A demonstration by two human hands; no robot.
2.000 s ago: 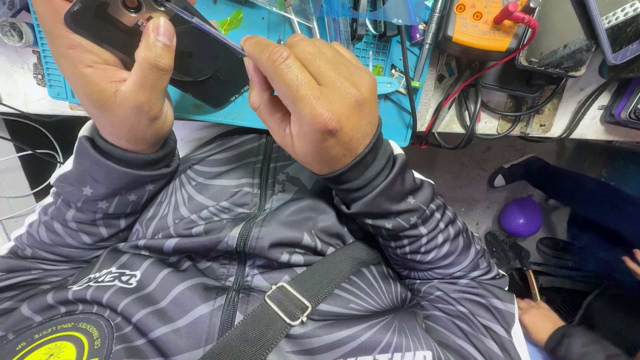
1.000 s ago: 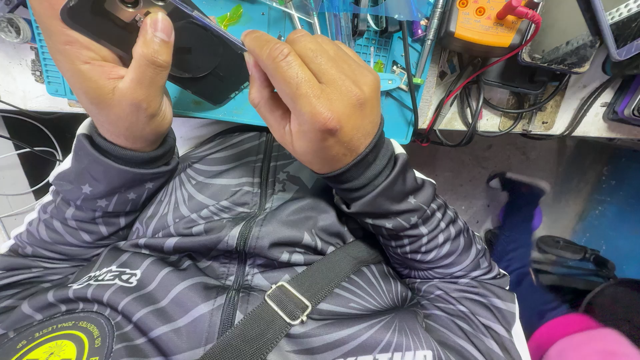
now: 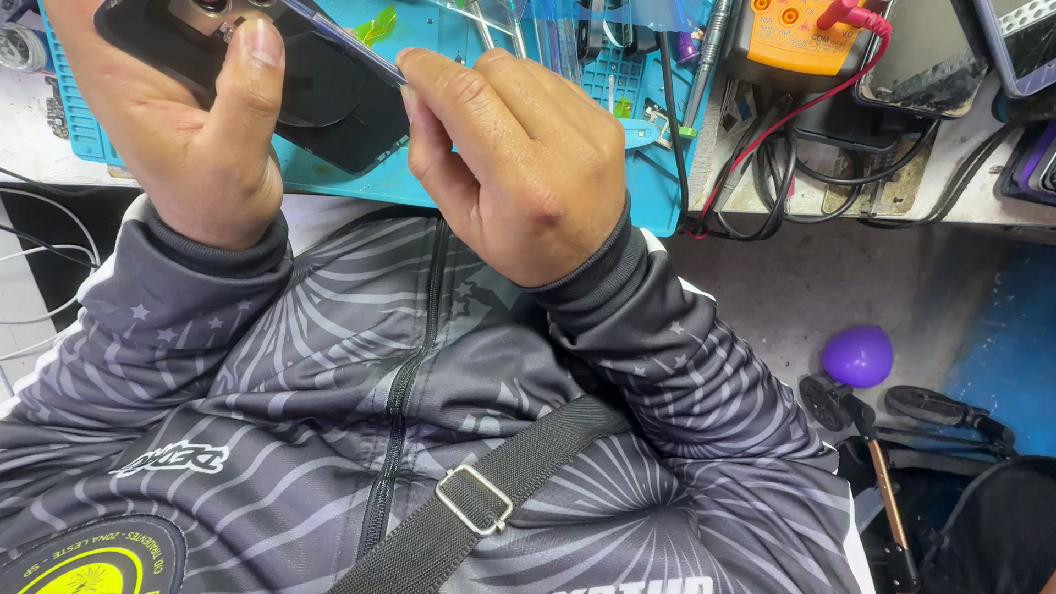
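Observation:
My left hand holds a dark smartphone tilted above the blue work mat, its thumb lying across the face near the camera rings. The upper part of the phone runs out of view at the top. My right hand has its thumb and index finger pinched at the phone's long edge, by the right corner. Whether a thin tool sits between those fingertips cannot be told. The other fingers of this hand are curled.
An orange multimeter with a red lead stands at the right, beside a worn phone and black cables. A metal-shafted tool lies on the mat. A purple balloon and folded wheeled frame are on the floor.
Both hands stay almost in place on the phone. At the lower right, a person's leg and hand, seen earlier, have left the view, and the balloon shows fully again.

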